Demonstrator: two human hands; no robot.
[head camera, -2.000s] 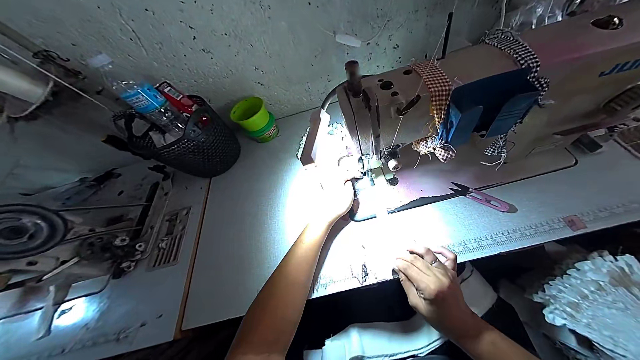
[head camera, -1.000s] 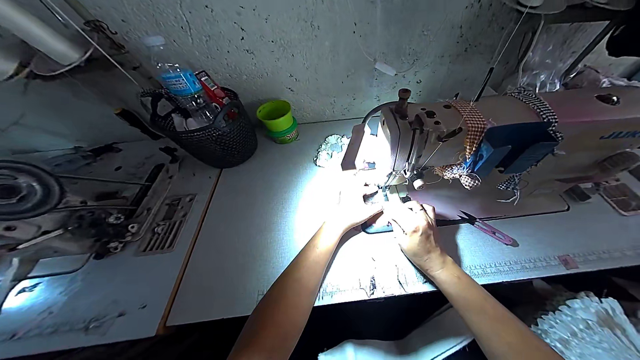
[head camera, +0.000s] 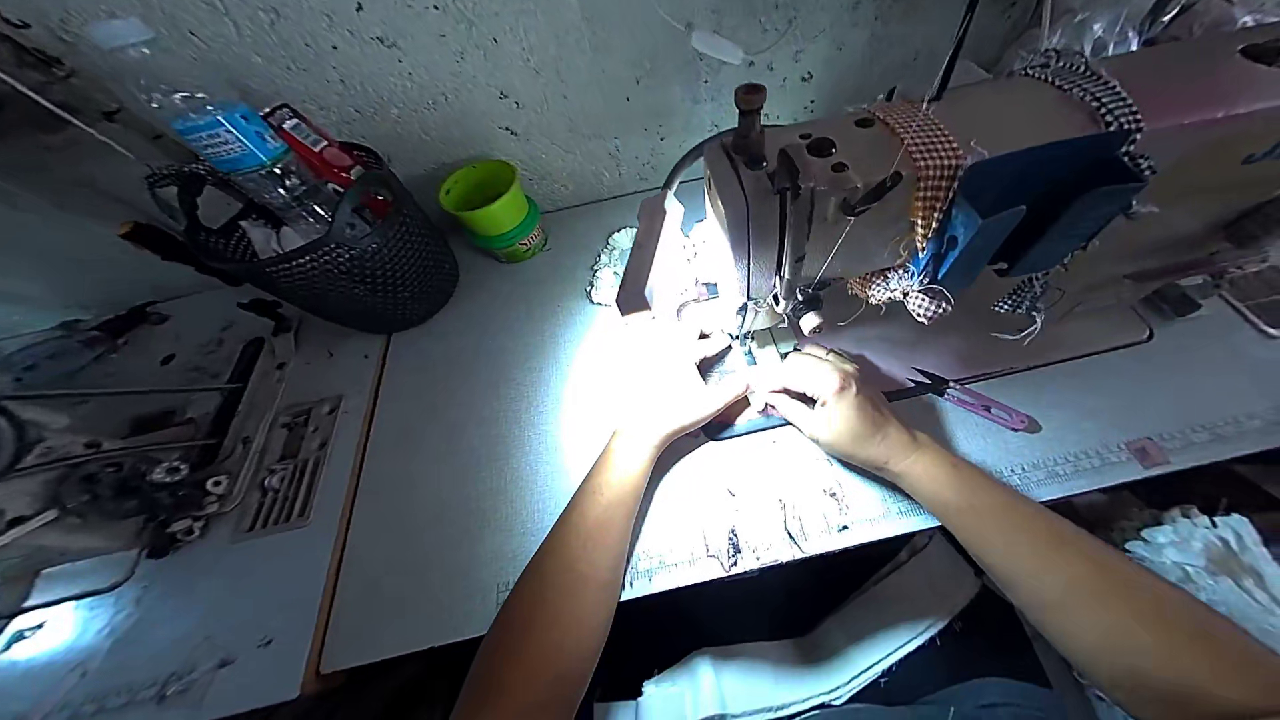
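Note:
An industrial sewing machine (head camera: 770, 210) stands at the centre right, its lamp glaring over the needle area. My left hand (head camera: 675, 385) lies just left of the presser foot (head camera: 750, 350), partly washed out by the light. Close beside it, at the front of the foot, my right hand (head camera: 825, 400) has its thumb and fingers pinched together. The fingertips of both hands nearly meet; whether they hold a small piece is lost in the glare. White fabric (head camera: 800, 670) lies over the lap below the table edge. Pink-handled thread snips (head camera: 985, 407) rest right of my right hand.
A black woven basket (head camera: 340, 270) with a plastic bottle (head camera: 235, 140) stands at the back left, near a green cup (head camera: 490, 205). Another machine (head camera: 150, 460) occupies the far left. A measuring tape (head camera: 1080, 455) runs along the front edge; ruffled white fabric (head camera: 1210, 560) lies lower right.
My right hand has moved from the table's front edge up to the needle area, beside my left hand. My left hand has stayed near the presser foot.

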